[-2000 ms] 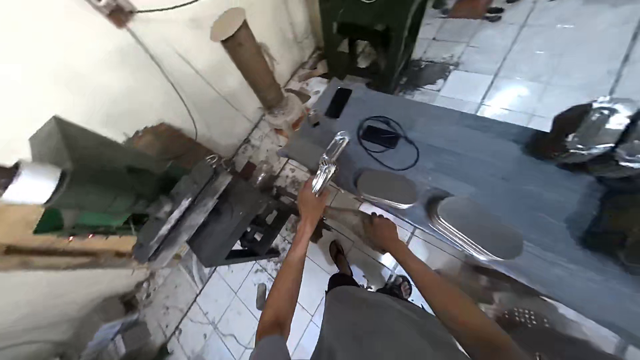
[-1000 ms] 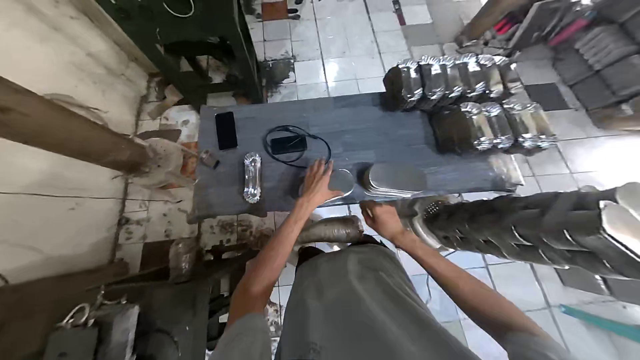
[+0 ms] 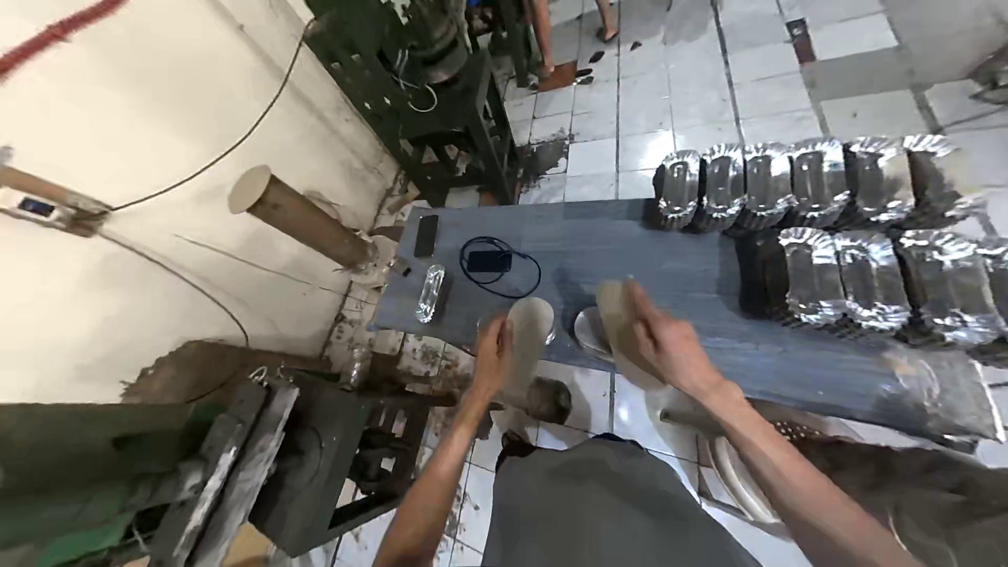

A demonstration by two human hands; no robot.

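My left hand (image 3: 492, 352) grips a flat oval metal blank (image 3: 529, 335), held upright over the near edge of the blue-grey table. In my right hand (image 3: 668, 339) is another oval blank (image 3: 628, 331), tilted and blurred, perhaps more than one sheet. Beneath it a pile of oval blanks (image 3: 589, 332) lies on the table edge; a further shiny piece shows partly behind the left blank. To the left lies a fluted foil tray (image 3: 430, 293). Beyond my hands a black cable (image 3: 540, 276) loops around a dark box (image 3: 489, 261).
Stacked fluted metal trays (image 3: 811, 185) fill the right of the table (image 3: 598, 236). A phone (image 3: 426, 235) lies at its far left corner. A green machine (image 3: 449, 110) stands behind, another machine (image 3: 299, 472) at lower left. A person's arm (image 3: 542, 35) shows at the top.
My left hand has lifted an oval blank from the table edge. My right hand has risen from beside the pile with a blank in it. The view has turned left.
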